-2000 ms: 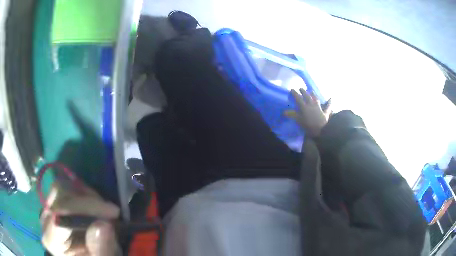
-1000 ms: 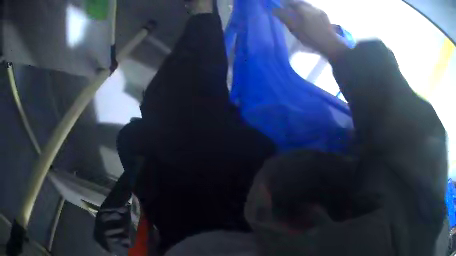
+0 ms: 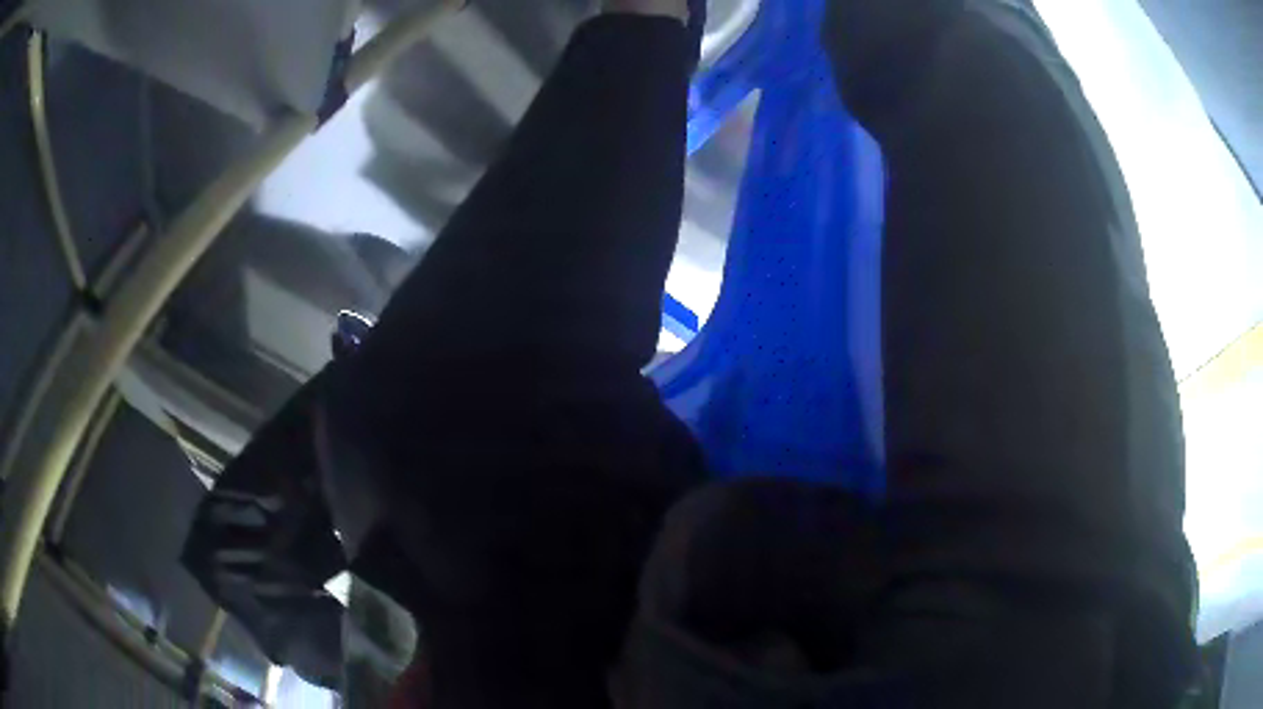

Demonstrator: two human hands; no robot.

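A blue plastic stool (image 3: 806,277) with openings stands below, in the upper middle, partly covered by dark clothing. A dark grey sleeve (image 3: 1018,319) runs up the right side past the stool. My right hand is not visible at its upper end. My left hand is not visible either. The dark, blurred shapes at the bottom centre cannot be made out. No probe or small part shows.
A black-trousered leg (image 3: 533,319) fills the middle, with bare skin at its top end. Pale curved tubes of a frame (image 3: 153,298) cross the left side. A bright white surface (image 3: 1226,457) lies at the right edge.
The view has swung down and away from the green mat and the hand with the red wire. The hand that was at the blue stool has gone out past the top.
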